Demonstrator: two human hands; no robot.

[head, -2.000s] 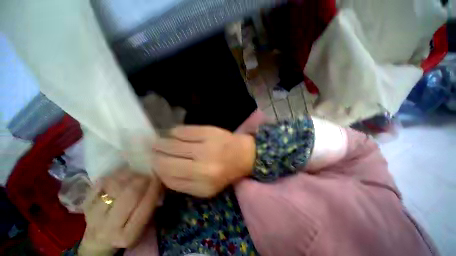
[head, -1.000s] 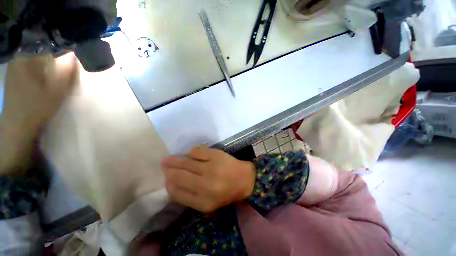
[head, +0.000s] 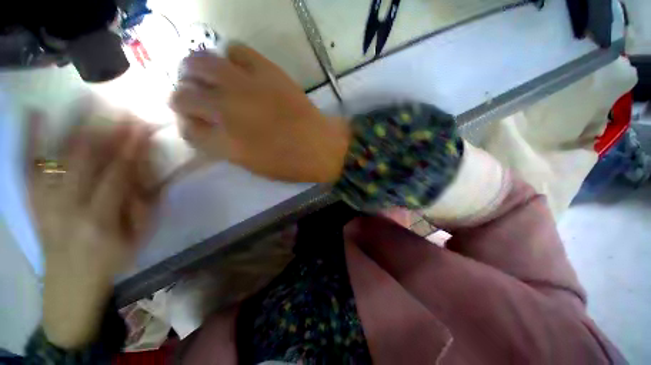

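My left hand (head: 89, 185), with a gold ring, is over the sewing table below the machine head (head: 93, 53); it is blurred and its grip is unclear. My right hand (head: 253, 117) is on the bed right of the lamp glow, fingers bent, their tips partly hidden. A cream fabric piece (head: 171, 150) shows between my two hands, blurred; whether either hand grips it cannot be told. The presser foot and needle area is lost in glare, with a small red bit (head: 139, 53) near it.
Tweezers (head: 318, 50) and black thread snips (head: 380, 25) lie on the bed right of my right hand. A grey measuring strip (head: 503, 89) runs along the table edge. Cream pieces (head: 571, 142) hang over a red bin (head: 615, 127) at the right.
My right hand has moved up from the front edge to the bed near the needle area. My left hand has come back from under the machine head. The large fabric spread is mostly out of sight.
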